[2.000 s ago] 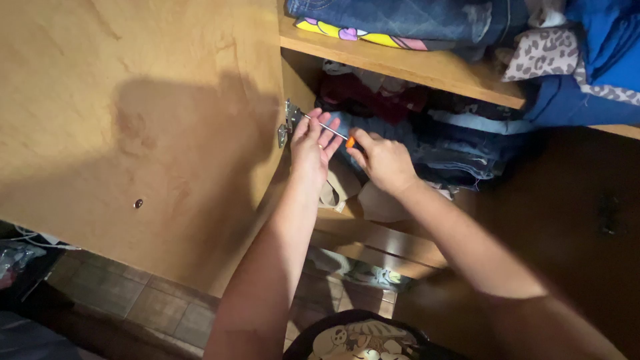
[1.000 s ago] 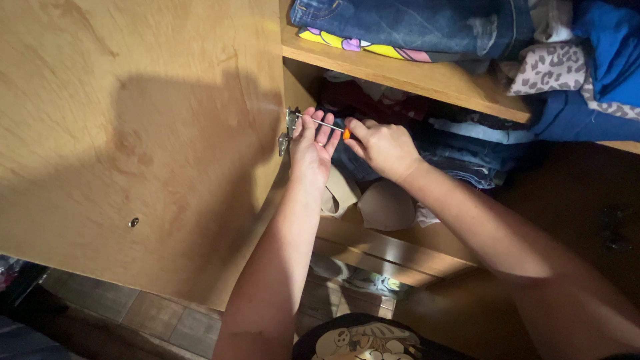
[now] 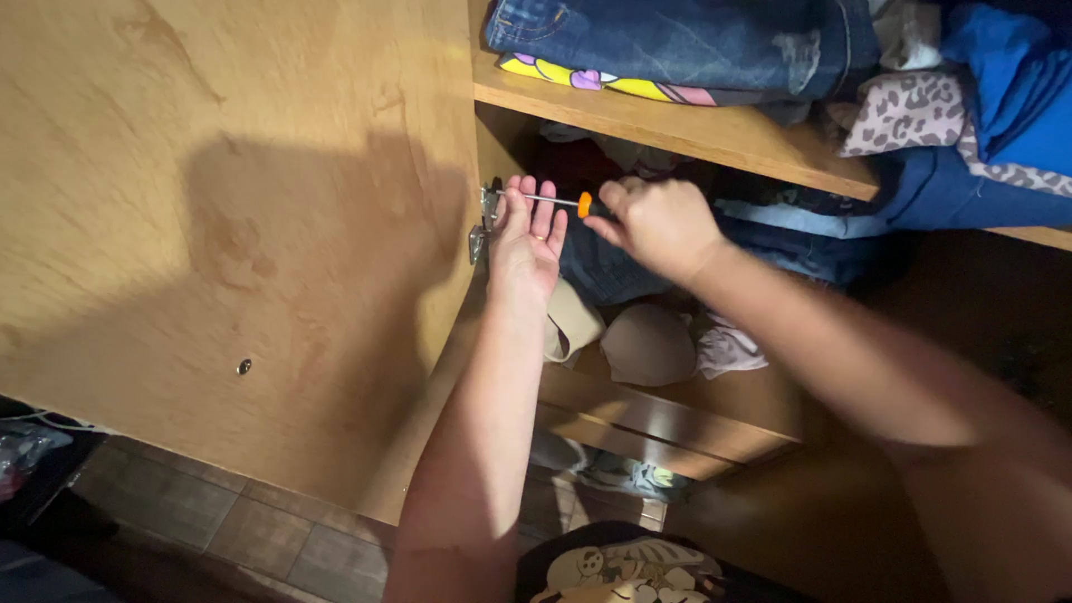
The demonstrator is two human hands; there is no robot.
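My right hand (image 3: 666, 222) is closed around the handle of a screwdriver (image 3: 557, 200) with an orange collar and a thin metal shaft. The shaft runs left to a metal cabinet hinge (image 3: 477, 243) at the edge of the wooden door (image 3: 335, 209). My left hand (image 3: 529, 239), palm up with a ring on one finger, has its thumb and fingertips at the shaft close to the hinge. Whether the tip sits in a screw is too small to tell.
Folded jeans (image 3: 687, 42) lie on the wooden shelf (image 3: 712, 138) above my hands. Darker clothes fill the compartment behind them. Beige bras (image 3: 649, 343) rest on a lower board. A small metal fitting (image 3: 244, 367) is on the door, and the tiled floor (image 3: 260, 528) shows below.
Both hands stay at the hinge with the screwdriver throughout. My right hand's grip on the handle has turned slightly.
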